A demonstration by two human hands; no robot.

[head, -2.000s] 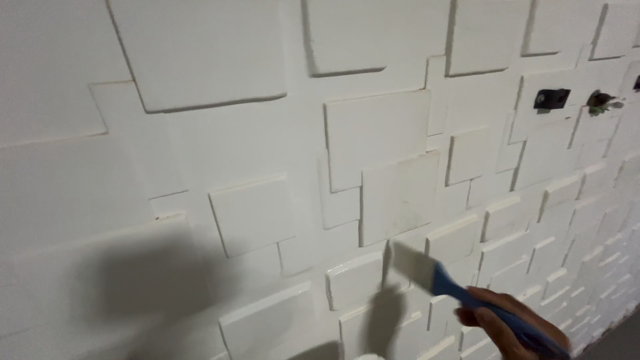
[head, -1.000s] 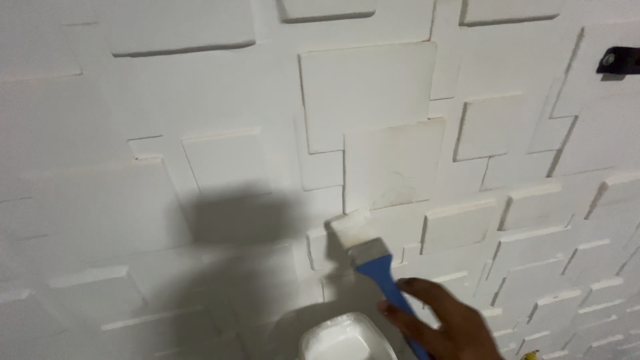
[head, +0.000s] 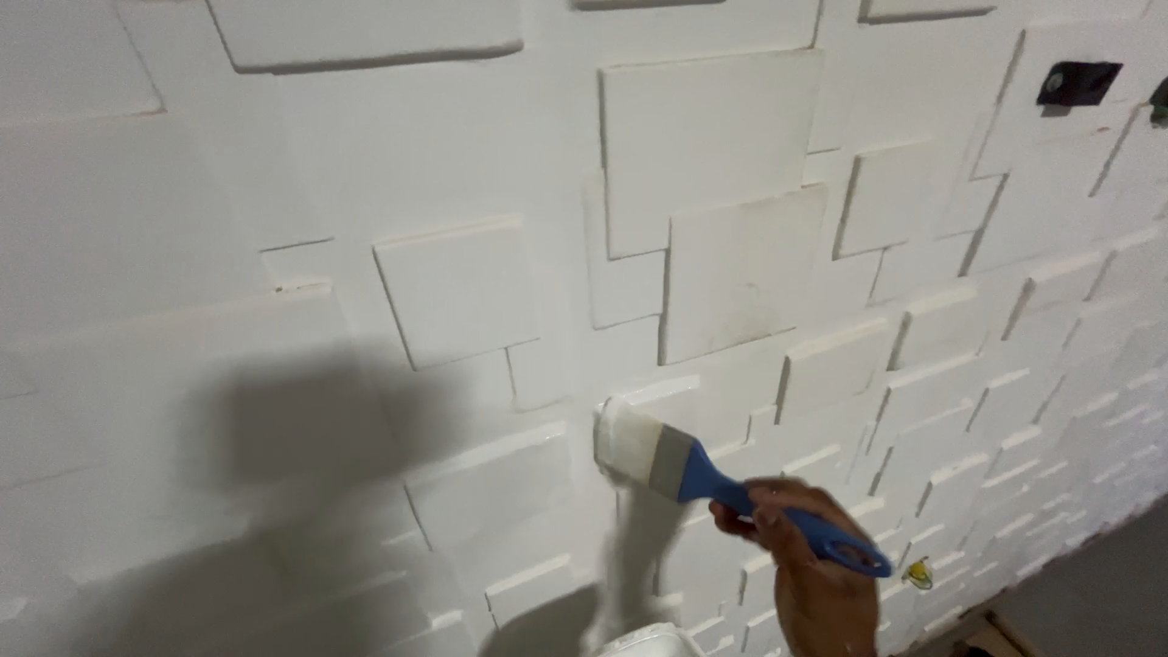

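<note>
My right hand (head: pixel 803 547) grips the blue handle of a flat paintbrush (head: pixel 684 470) at the lower right of centre. White paint coats the bristles, whose tip touches the left edge of a small raised block on the white relief wall panel (head: pixel 438 164). Below the brush, the rim of a white plastic container (head: pixel 652 641) shows at the bottom edge; what holds it is hidden. A raised square just above has a faint yellowish stain. My left hand is out of frame.
A black fitting (head: pixel 1079 84) is fixed on the wall at the upper right, with a dark opening beside it. A yellow-green wire end (head: pixel 918 574) sticks out low on the right. Grey floor (head: pixel 1095 602) lies at the lower right corner. Shadows fall across the lower left.
Two seconds ago the brush was blurred and further right along the wall; now its bristles lie on a block edge lower left. The container, fuller in view one second ago, shows only its rim.
</note>
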